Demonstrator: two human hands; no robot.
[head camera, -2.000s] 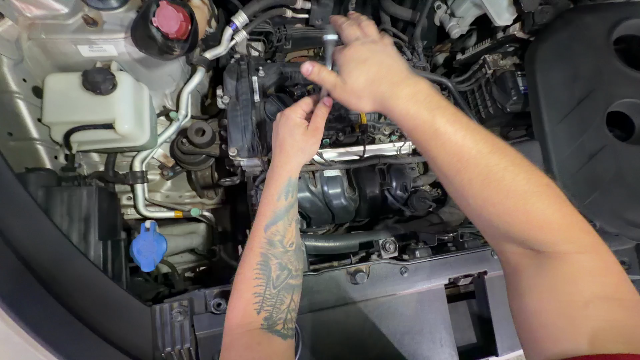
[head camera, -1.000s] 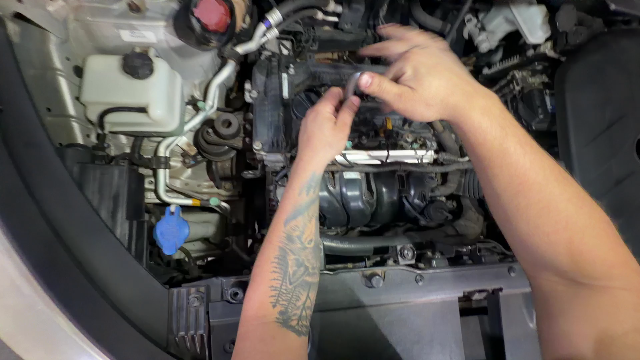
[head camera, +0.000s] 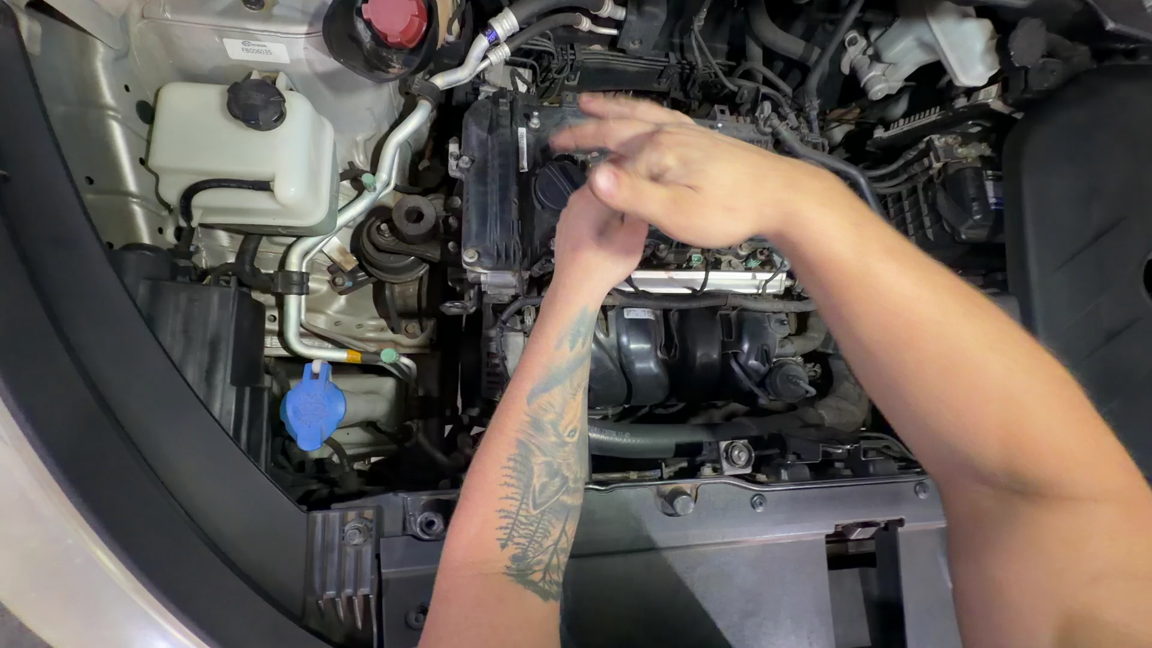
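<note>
My left hand (head camera: 601, 234) is closed above the engine, near the black oil filler cap (head camera: 556, 184). My right hand (head camera: 688, 175) overlaps it from the right, thumb across the left fingers and the other fingers stretched out, slightly blurred. The overlap hides whatever is inside my left hand. Both hands are over the black engine valve cover (head camera: 493, 193). Just below them lie the silver fuel rail (head camera: 711, 282) and the black intake manifold (head camera: 641, 355).
At left are the white fluid reservoir (head camera: 243, 166) with its black cap, a metal line (head camera: 295, 306) and the blue washer filler cap (head camera: 313, 407). A red cap (head camera: 396, 22) is at the top. A black cover (head camera: 1080, 234) lies at right; the front crossmember (head camera: 774, 513) runs below.
A metal tool showed between my hands in both earlier frames; it is now hidden. My right hand has come down over my left. The view has shifted somewhat.
</note>
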